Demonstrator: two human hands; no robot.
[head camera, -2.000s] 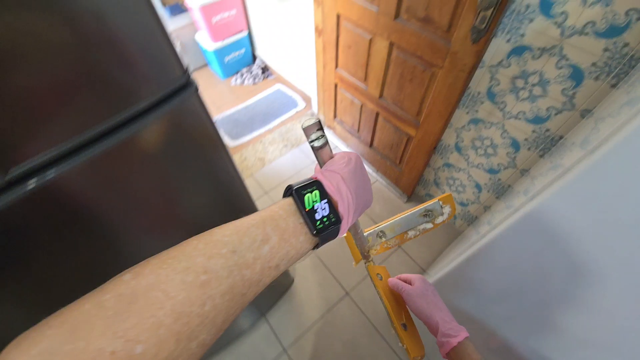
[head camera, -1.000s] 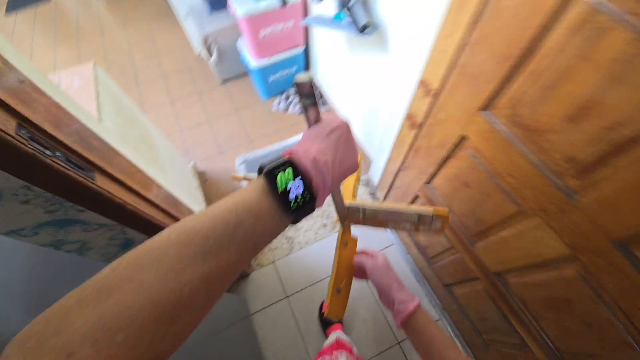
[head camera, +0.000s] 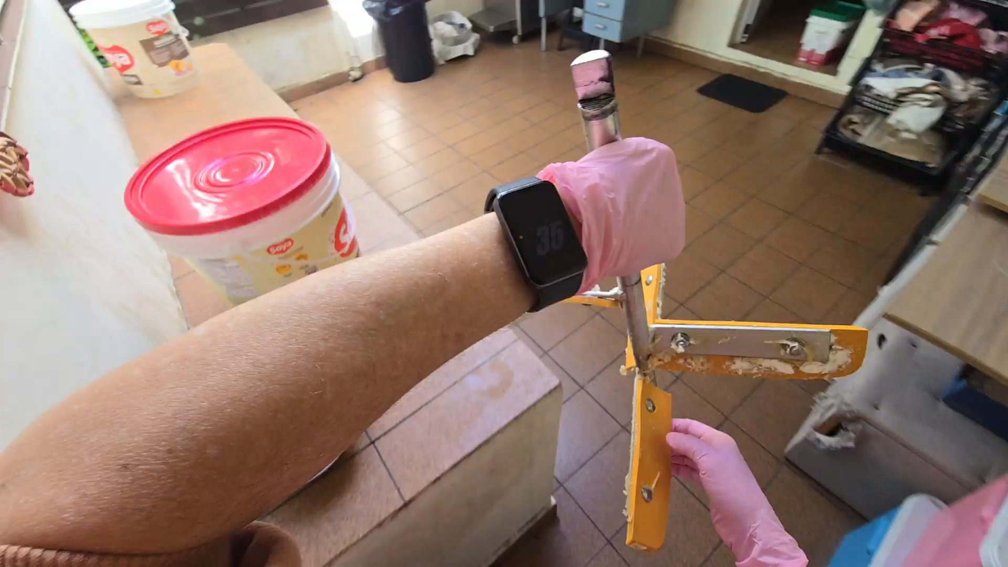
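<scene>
My left hand (head camera: 622, 209), in a pink glove with a black smartwatch at the wrist, is closed around the metal shaft of a mixer paddle (head camera: 634, 315). The shaft's worn upper end sticks up beyond the fist. Below the hand, yellow blades bolted to metal arms spread out from the shaft, with pale dough-like residue on them. My right hand (head camera: 717, 472), also gloved in pink, pinches the edge of the lowest yellow blade (head camera: 650, 472). Its fingertips behind the blade are hidden.
A red-lidded bucket (head camera: 228, 177) and another white bucket (head camera: 142, 47) stand on the tiled ledge (head camera: 472, 394) at left. Ahead are a black bin (head camera: 402, 39) and a dark mat (head camera: 742, 93). A rack of cloths (head camera: 913, 94) and a wooden-topped table (head camera: 953, 291) are at right.
The view has moved from beside a dark fridge, past a wooden door, into a brown-tiled room. Both hands still hold the bladed metal piece.
</scene>
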